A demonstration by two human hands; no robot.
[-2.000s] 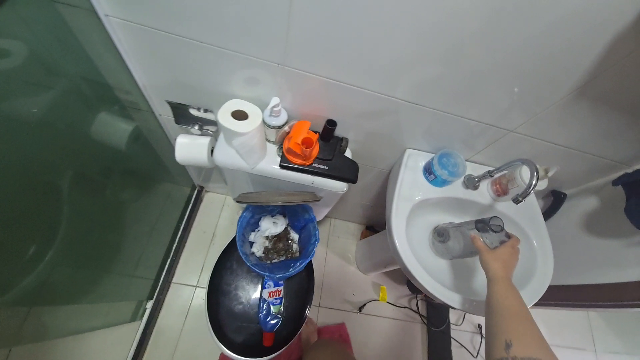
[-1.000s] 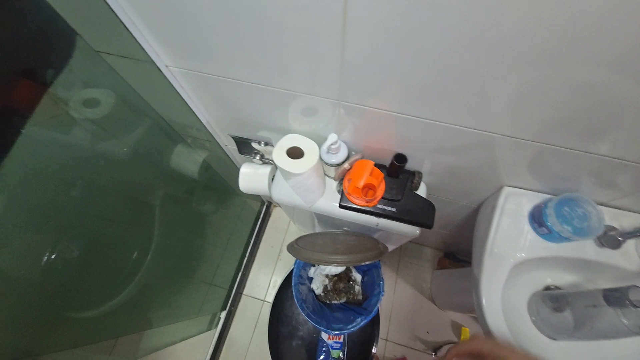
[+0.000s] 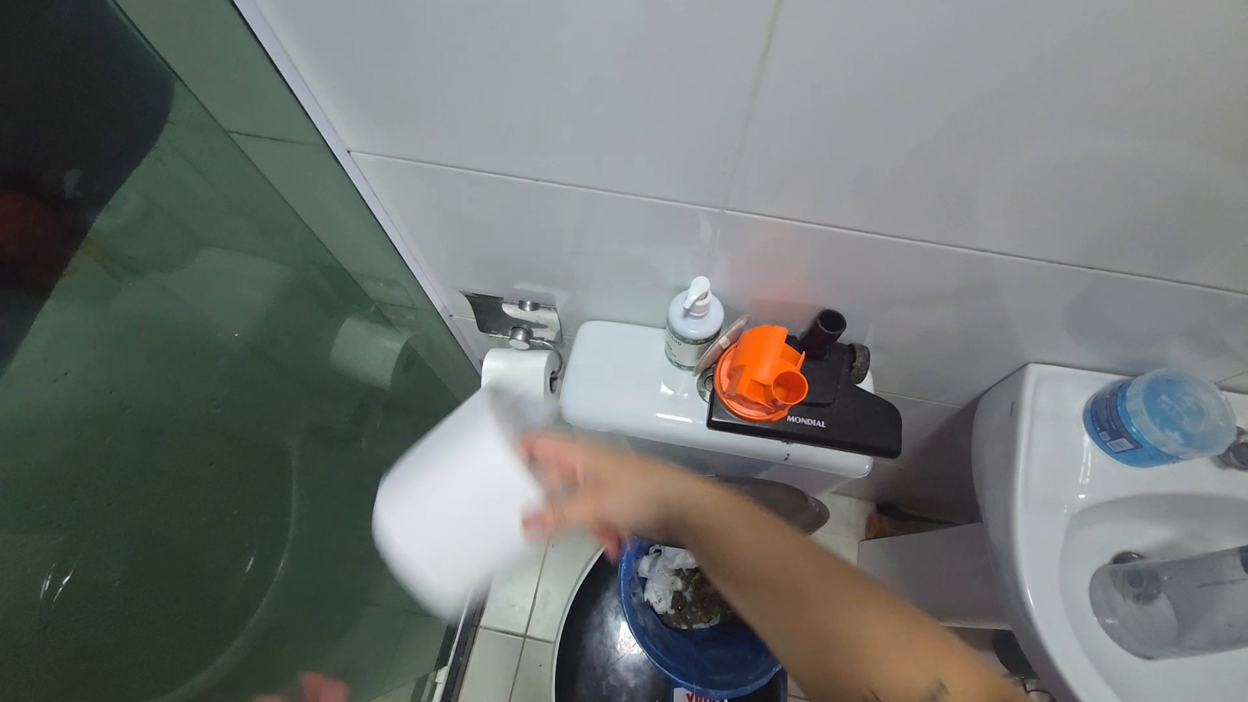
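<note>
My right hand [image 3: 585, 487] grips a large white paper roll [image 3: 458, 507], blurred by motion, in front of the toilet tank. Only the fingertips of my left hand [image 3: 317, 688] show at the bottom edge; whether they hold anything is hidden. On the tank lid [image 3: 624, 375] stand a white pump bottle [image 3: 693, 327], an orange plastic part [image 3: 760, 375] and a black Mondial vacuum floor head [image 3: 848, 419]. Beneath my right forearm is a blue-lined waste bin [image 3: 712, 658] holding crumpled paper and dark debris.
A glass shower panel [image 3: 195, 390] runs along the left. A toilet paper roll [image 3: 519, 370] hangs on a wall holder. At right, the white sink [image 3: 1033, 468] holds a clear plastic container [image 3: 1180, 600] in its basin and a blue tub [image 3: 1155, 419] on its rim. A black round tray-like surface [image 3: 600, 634] lies under the bin.
The white roll that stood on the tank is now in my right hand, off the lid. Two seconds ago that hand was on the clear container in the sink. The view has swung left.
</note>
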